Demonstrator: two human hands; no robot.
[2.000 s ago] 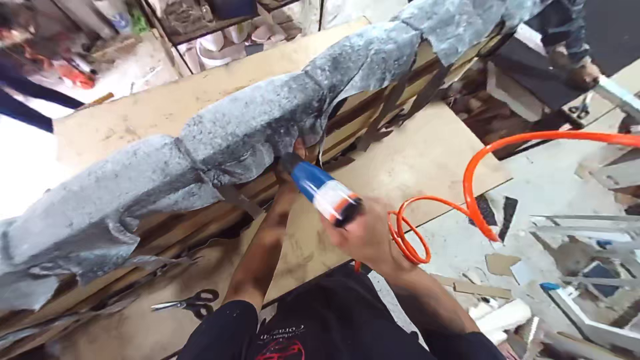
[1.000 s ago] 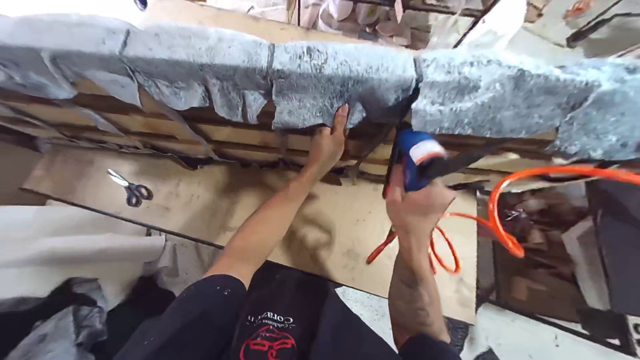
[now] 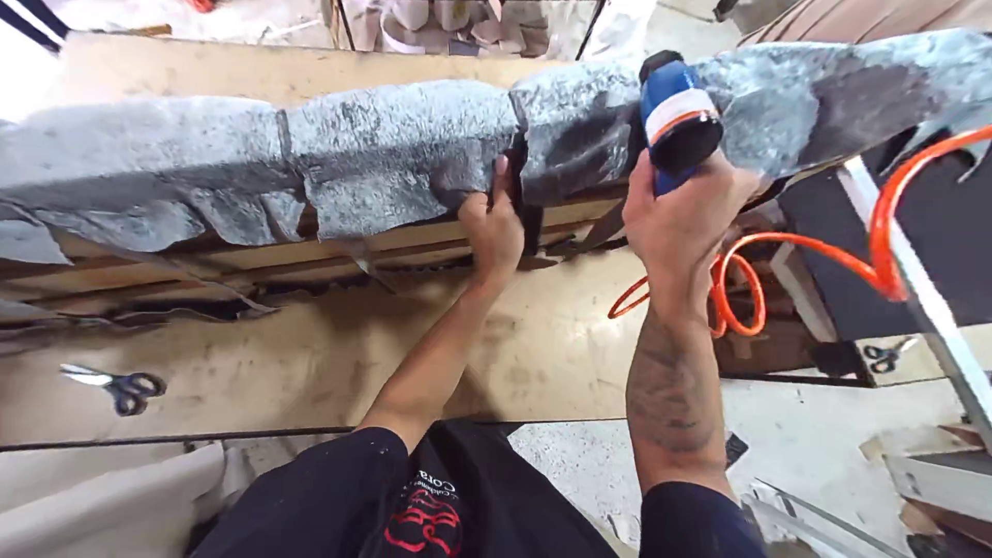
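Observation:
A long wooden frame (image 3: 418, 258) lies across the work table, its upper side covered in mottled grey-blue upholstery fabric (image 3: 403, 116). At a dark gap between two fabric sections, my left hand (image 3: 494, 232) presses the hanging fabric edge with one finger raised and the others curled. Further right, my right hand (image 3: 690, 209) is closed around a blue and white pneumatic tool (image 3: 678, 108), likely a staple gun, held over the fabric. Its working tip is hidden. An orange coiled air hose (image 3: 744, 287) hangs beside my right forearm.
Scissors (image 3: 128, 387) lie on the wooden table top (image 3: 325, 372) at the left. A second pair of scissors (image 3: 883, 355) rests on a surface at the right, near a pale metal bar (image 3: 922, 287). Light cloth (image 3: 116, 496) is at the lower left, and scraps lie on the floor at lower right.
The tool, beside the frame's lower edge in the previous frame, is now raised over the fabric's upper face in my right hand. My left hand stays at the fabric edge. The view has shifted.

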